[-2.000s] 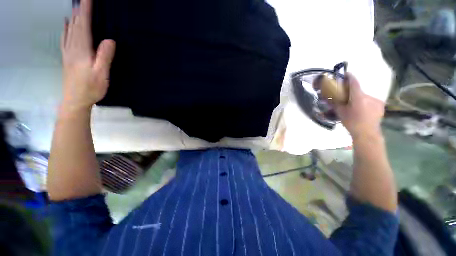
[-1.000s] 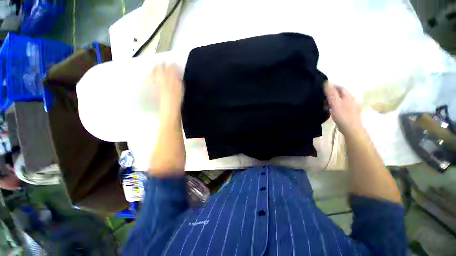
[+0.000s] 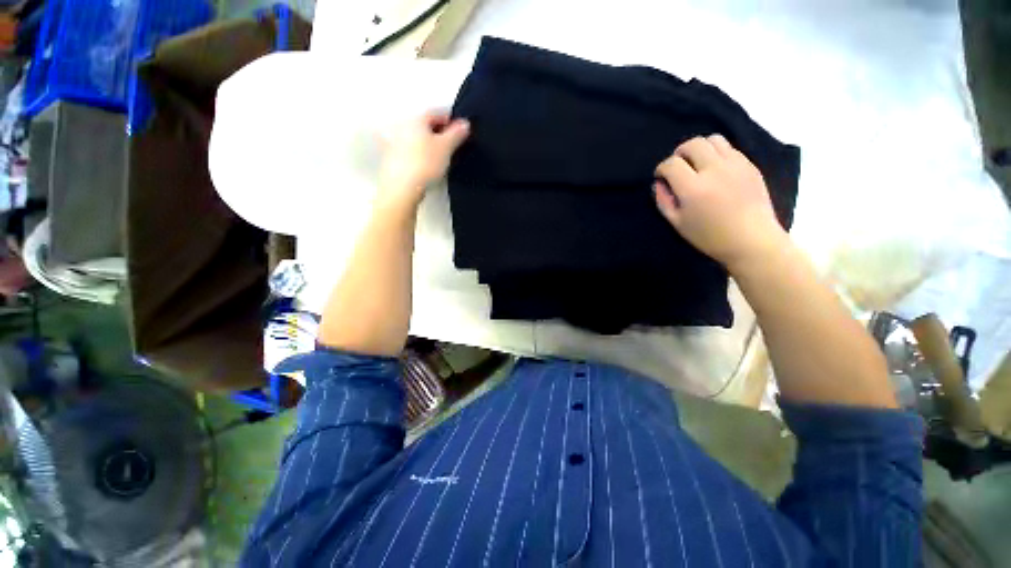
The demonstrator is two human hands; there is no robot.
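The black garment piece (image 3: 577, 211) lies folded in layers on the white-covered pressing table (image 3: 865, 100), with its left edge beside the white padded board (image 3: 288, 144). My left hand (image 3: 427, 155) pinches the garment's left edge between thumb and fingers. My right hand (image 3: 715, 200) is on top of the garment's right part with fingers curled. Its fingertips seem to hold the cloth. The steam iron (image 3: 920, 355) stands at the right with its tan handle up, and no hand is on it.
A brown cloth-lined bin (image 3: 194, 211) and a blue crate (image 3: 94, 50) stand at left. A fan (image 3: 122, 466) is at lower left. A dark cable lies at the table's upper left. A small clear bottle-like thing (image 3: 287, 279) is by the table's left front.
The iron was let go and now stands at right. The garment went from spread out to folded. My right hand has moved from its right edge onto its top, and my left hand now grips its left edge.
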